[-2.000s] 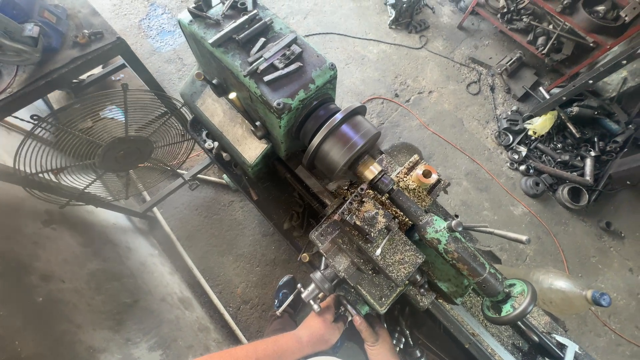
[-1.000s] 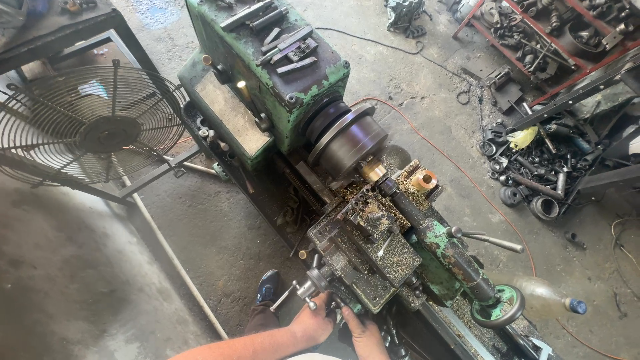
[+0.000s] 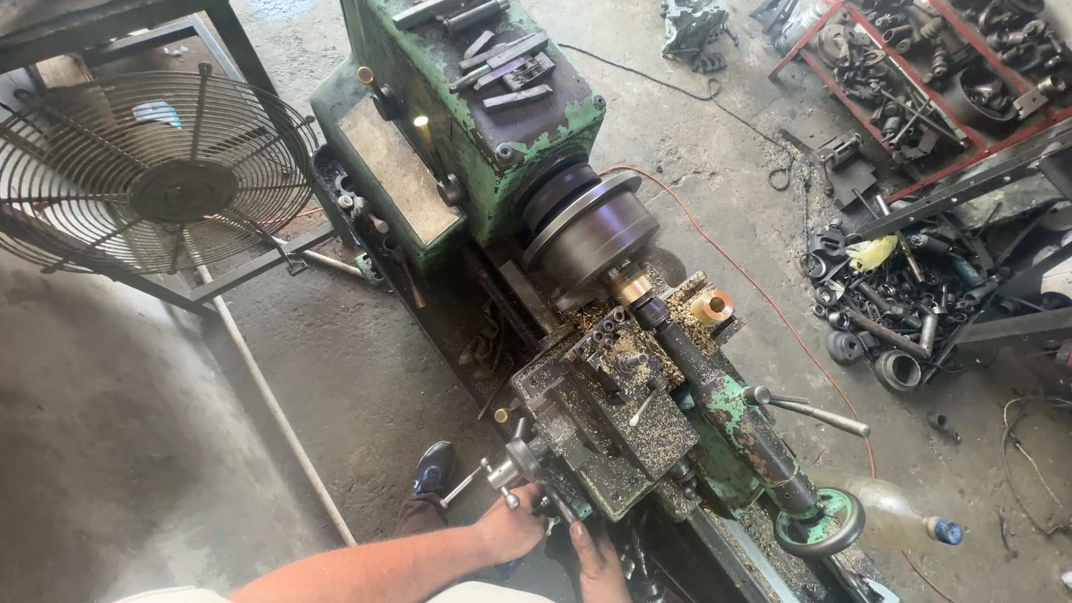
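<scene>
A green metal lathe runs diagonally across the view. Its chuck [image 3: 590, 230] looks blurred, and a brass workpiece [image 3: 630, 285] sits between it and the tailstock [image 3: 737, 410]. Brass chips cover the carriage and the tool post [image 3: 624, 356]. My left hand [image 3: 512, 526] is closed around a control at the carriage apron, just below the cross-slide handwheel [image 3: 523, 462]; the part it grips is mostly hidden. My right hand [image 3: 596, 559] is beside it, thumb against a dark lever [image 3: 559, 505]; its fingers are partly hidden. A brass bushing [image 3: 712, 307] stands behind the carriage.
A caged fan [image 3: 184, 193] is at the left, by a metal frame. Loose tool bits [image 3: 519, 71] lie on the headstock. A red rack [image 3: 930, 180] of metal parts and a scrap pile [image 3: 888, 293] are at the right. A plastic bottle [image 3: 896, 515] lies near the tailstock handwheel [image 3: 819, 523].
Both hands stay at the carriage controls. The view has shifted slightly. Nothing else has plainly changed.
</scene>
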